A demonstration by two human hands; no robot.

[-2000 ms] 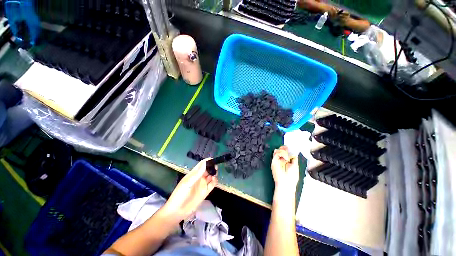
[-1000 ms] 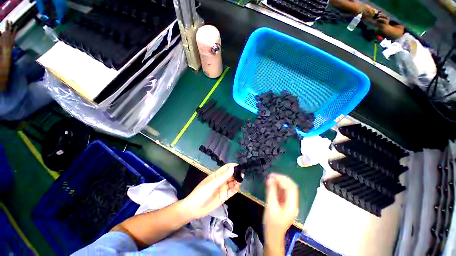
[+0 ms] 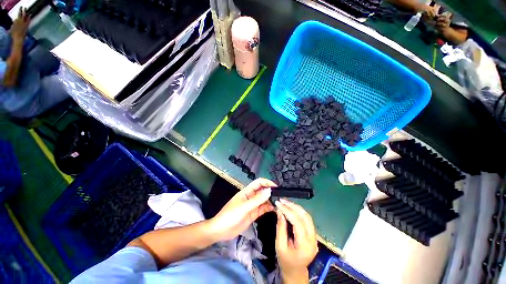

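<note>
My left hand (image 3: 244,209) is shut on one end of a black housing (image 3: 293,193), which points right over the bench's front part. My right hand (image 3: 297,236) is just below it, its fingertips against the housing near my left fingers. Whether a small insert is between them is hidden. A loose heap of small black inserts (image 3: 310,138) lies beyond the hands, spilling from the light-blue mesh basket (image 3: 355,72). More black housings (image 3: 252,127) lie in two groups left of the heap.
Slanted rows of black parts (image 3: 419,191) lie on a pale sheet (image 3: 360,244) at right. A crumpled white cloth (image 3: 360,166) is beside the heap. A pink tumbler (image 3: 246,47) stands by the post. A bagged tray stack (image 3: 100,66) and a dark-blue crate (image 3: 111,205) are left. Other people show at the edges.
My right hand has come left from beside the heap to the housing in my left hand. The camera view has shifted, moving the bench items rightward in the picture.
</note>
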